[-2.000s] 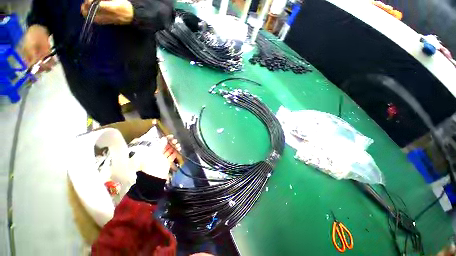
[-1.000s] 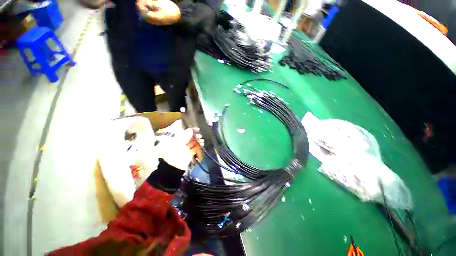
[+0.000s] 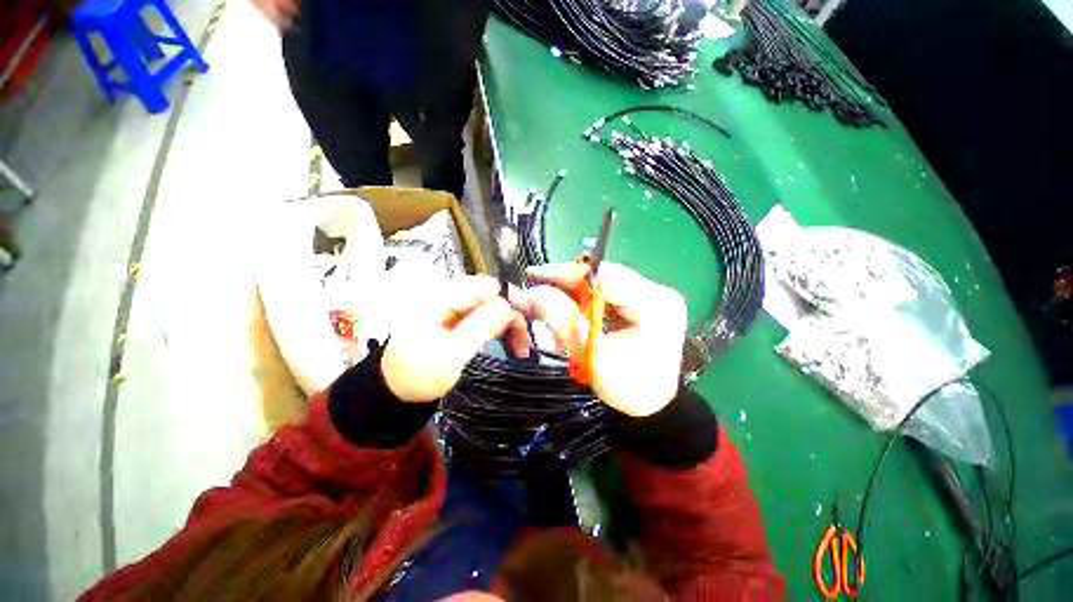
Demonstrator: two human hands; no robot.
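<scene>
My left hand [image 3: 447, 341] pinches a black cable end [image 3: 506, 265] between thumb and fingers, over the near part of the cable bundle. My right hand [image 3: 635, 335] holds orange-handled scissors [image 3: 595, 312], with the dark blades pointing up and away. Its fingertips are close to my left fingertips, and the cable passes between them. The black cable bundle [image 3: 738, 241] curves over the green bench and runs under my hands towards my lap. Whitish tips show at its far end. The exact cable tip between my fingers is too blurred to tell.
An open carton with a white liner [image 3: 300, 300] stands left of my lap. A clear bag of small parts [image 3: 865, 318] and spare orange scissors [image 3: 839, 561] lie on the right. More cable heaps [image 3: 606, 35] lie at the far end. A person in dark clothes [image 3: 388, 71] stands ahead; a blue stool [image 3: 135, 53] is far left.
My right hand has come into view with the orange scissors and met my left hand. My left hand has risen from the carton's edge to the middle. The view has tilted down.
</scene>
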